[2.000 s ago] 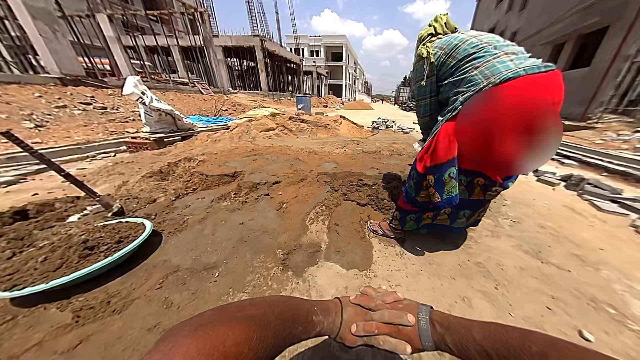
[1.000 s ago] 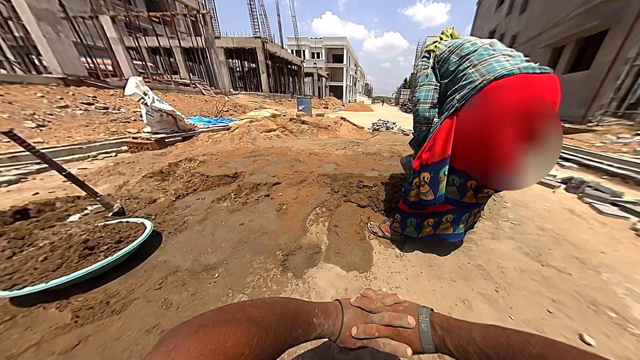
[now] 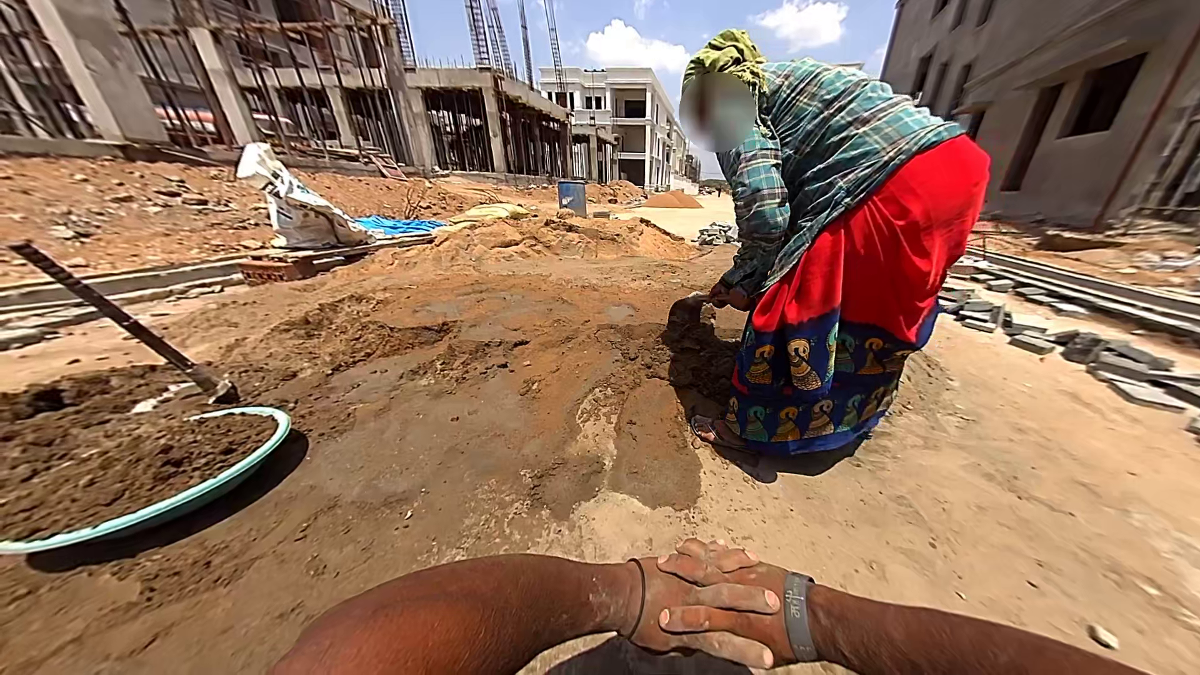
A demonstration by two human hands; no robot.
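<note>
My left hand [image 3: 666, 600] and my right hand [image 3: 761, 626] are clasped together at the bottom centre, fingers overlapping, with no tool in them. A thin dark band is on my left wrist and a grey band on my right. Ahead to the right, a co-worker [image 3: 844, 216] in a checked shirt and red and blue skirt bends over damp mortar or soil, hands low at a dark tool or pan [image 3: 689, 311], partly unclear. On the left lies a turquoise-rimmed basin [image 3: 220, 483] heaped with brown mix [image 3: 122, 459]. A dark-handled tool [image 3: 112, 314] leans above it, its head partly buried.
Wet mix [image 3: 469, 403] covers the middle ground. A white sack [image 3: 305, 202], bricks [image 3: 277, 270] and a blue sheet [image 3: 398, 226] lie at back left. A blue drum [image 3: 572, 197] stands farther back. Paving blocks [image 3: 1116, 361] and a kerb [image 3: 1106, 291] line the right.
The co-worker has turned and shifted a little, and their hands and the dark tool or pan now show beside the skirt. My hands have stayed clasped.
</note>
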